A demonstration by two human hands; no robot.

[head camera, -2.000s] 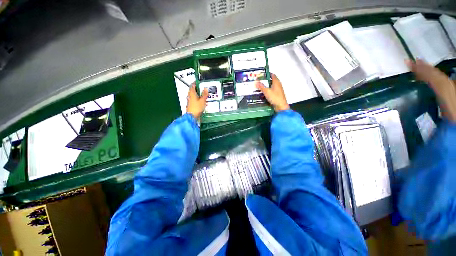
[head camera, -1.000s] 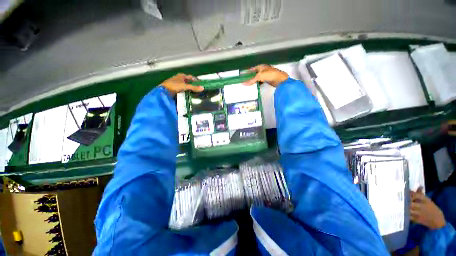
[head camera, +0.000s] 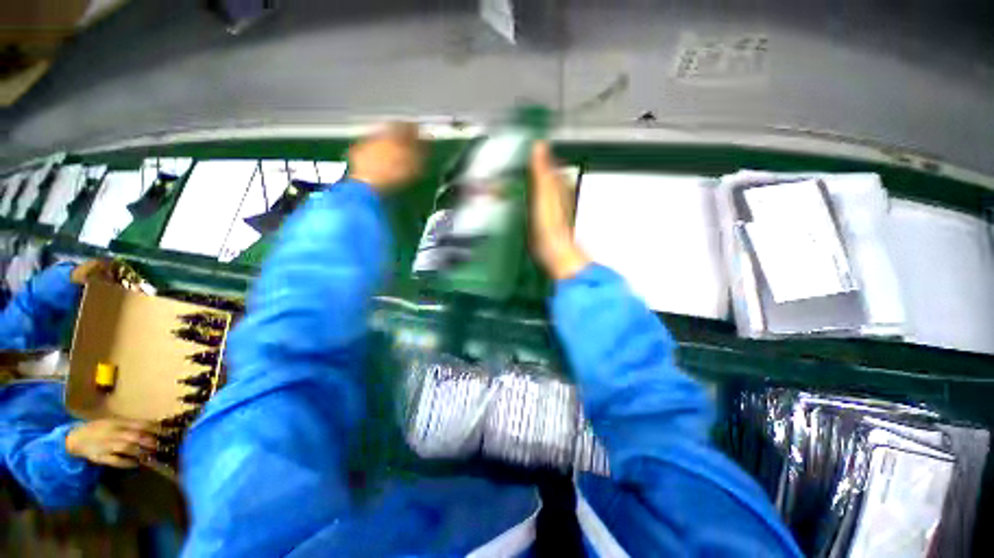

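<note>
A green-and-white retail gift box (head camera: 491,218), blurred by motion, is tilted on the belt before me, its picture grid partly showing. My right hand (head camera: 556,213) lies along its right side with the fingers together, holding it. My left hand (head camera: 387,156) is blurred at the box's upper left; its fingers and any contact with the box cannot be made out. Rows of clear-bagged accessory packets (head camera: 452,409) stand on the near ledge below the box.
Lidded boxes (head camera: 202,207) line the belt at left. At right, a sleeved tablet (head camera: 801,256) lies on an open white box base (head camera: 654,240). Bagged tablets (head camera: 905,496) lean at lower right. Another person's hands touch a cardboard carton (head camera: 114,365) with black and yellow pieces at left.
The box has gone from lying flat to tilted. My left hand has come away from its former place on the top edge; my right hand has moved to the side. The view has shifted left.
</note>
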